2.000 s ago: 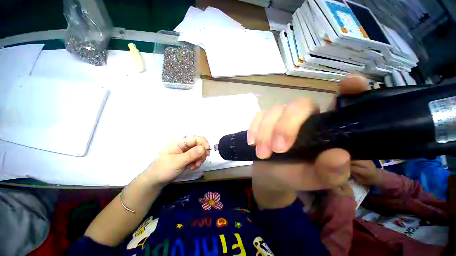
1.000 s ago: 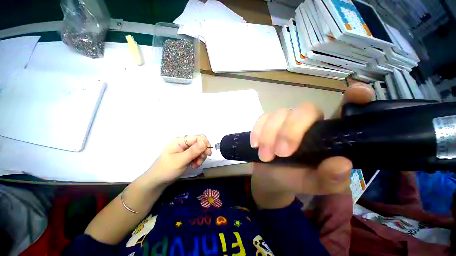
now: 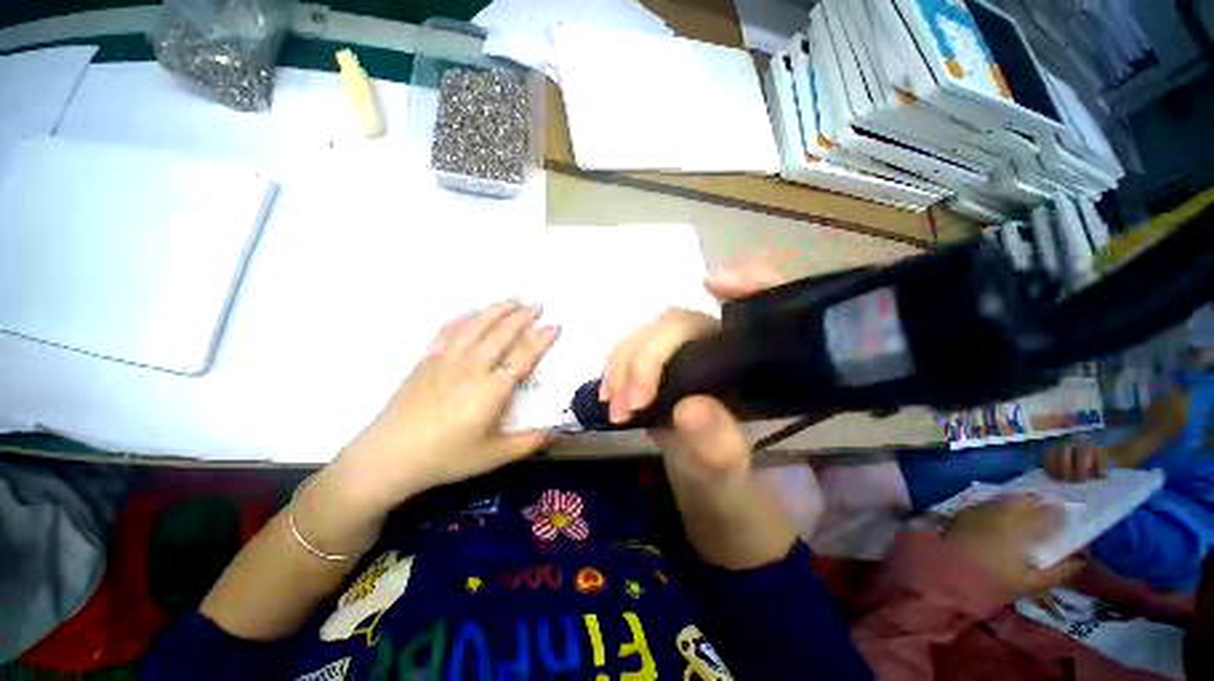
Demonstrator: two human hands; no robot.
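Note:
My right hand point(image 3: 679, 379) is wrapped around the black electric screwdriver point(image 3: 799, 353), which lies nearly level with its nose pointing left. The nose is at the near edge of a white flat casing point(image 3: 612, 273); the bit tip is too small to tell. My left hand point(image 3: 466, 379) rests spread on the casing's left part, fingers apart, thumb near the screwdriver nose. No screw is visible in it. The clear screw box point(image 3: 482, 131) with grey screws stands beyond my hands.
Another white casing point(image 3: 127, 253) lies at left. A bag of screws point(image 3: 220, 60) and a yellowish stick point(image 3: 357, 93) are at the back. A white casing point(image 3: 666, 104) and stacked devices point(image 3: 919, 100) stand at back right. Neighbours' hands hold a white item point(image 3: 1065, 506) at lower right.
My left hand has gone from pinching at the bit to lying spread on the casing. The screwdriver has moved left and down to the casing's near edge, its rear now in view.

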